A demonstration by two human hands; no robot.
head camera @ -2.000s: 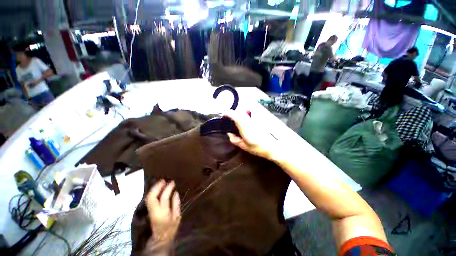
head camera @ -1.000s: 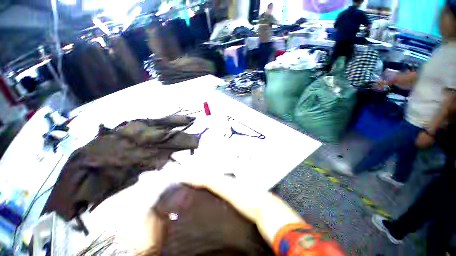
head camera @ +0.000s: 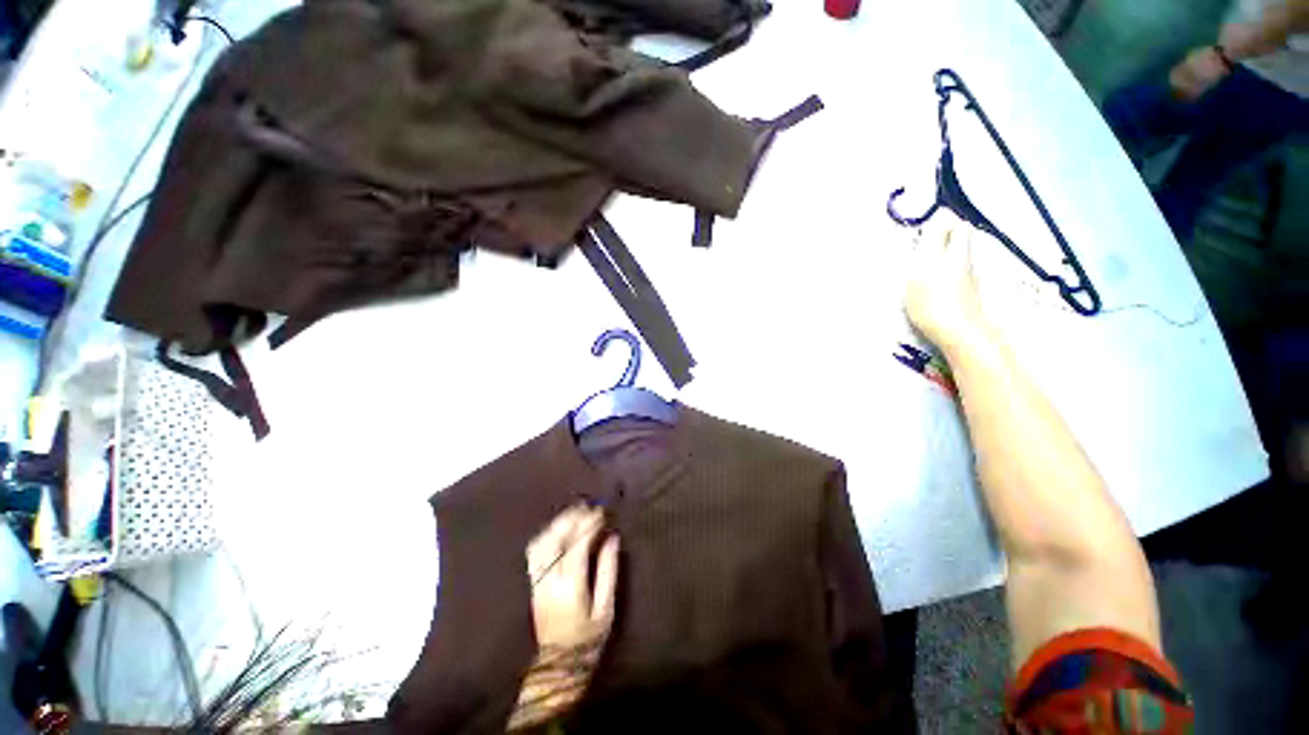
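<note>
A dark brown sleeveless garment (head camera: 718,574) lies flat at the near edge of the white table, with a dark hanger (head camera: 625,409) inside its neckline and the hook pointing away. My left hand (head camera: 574,574) rests on the garment's front just below the neckline, fingers bent; whether it pinches anything is unclear. My right hand (head camera: 943,287) is reached out over the table at the right, beside the hook of an empty black hanger (head camera: 1012,201). Its fingers are washed out by glare. Thread snips (head camera: 926,366) lie just below it, with dark blades and an orange handle.
A crumpled brown garment (head camera: 416,158) with loose straps lies beyond. A white perforated basket (head camera: 165,467) holds small items at the left, near dark cords and a corded tool (head camera: 50,653). A red cone (head camera: 841,7) shows at the top. Another person's hand (head camera: 1220,65) shows upper right.
The view has turned down and back over the table. The brown garment now lies flat with its hanger in view. My right hand has left it and reached out to the right.
</note>
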